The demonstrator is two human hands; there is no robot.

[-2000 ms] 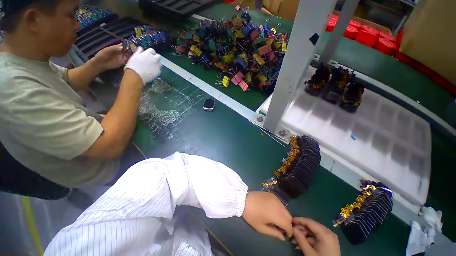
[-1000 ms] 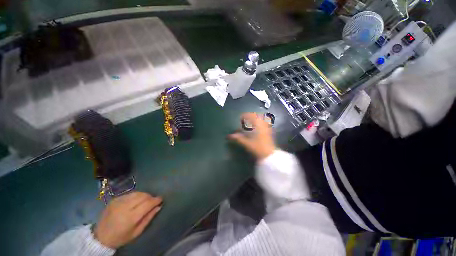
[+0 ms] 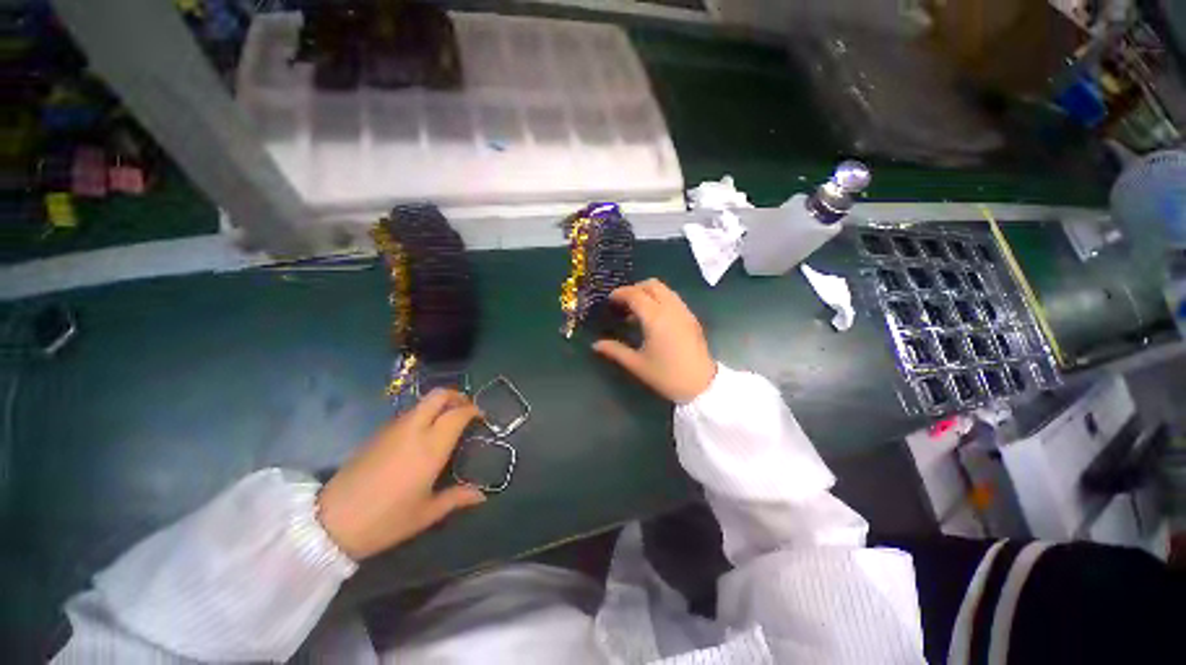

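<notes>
Two square watch cases with silvery rims lie on the green mat, one [image 3: 502, 405] just behind the other [image 3: 485, 464]. My left hand [image 3: 403, 478] is beside them on their left, thumb and fingers apart; its fingertips are by the front end of the left curved stack of dark screen modules [image 3: 436, 286]. Contact there is unclear. My right hand [image 3: 666, 340] has its fingertips at the front end of the smaller right stack [image 3: 606, 257], thumb apart. Nothing shows held in it. Gold flex tails line the left side of both stacks.
Behind the stacks are a white blister tray [image 3: 546, 124], a pale rail and a post. At right are crumpled wipes [image 3: 717, 227], a metal-topped bottle [image 3: 796, 234] and the case tray [image 3: 956, 318]. A dark square unit [image 3: 52, 327] lies far left. A neighbour's striped dark sleeve shows lower right.
The view has swung, first right, then partly back left. My right hand has moved from beside the case tray to the right stack. Two cases now lie by my left hand, whose fingers have spread.
</notes>
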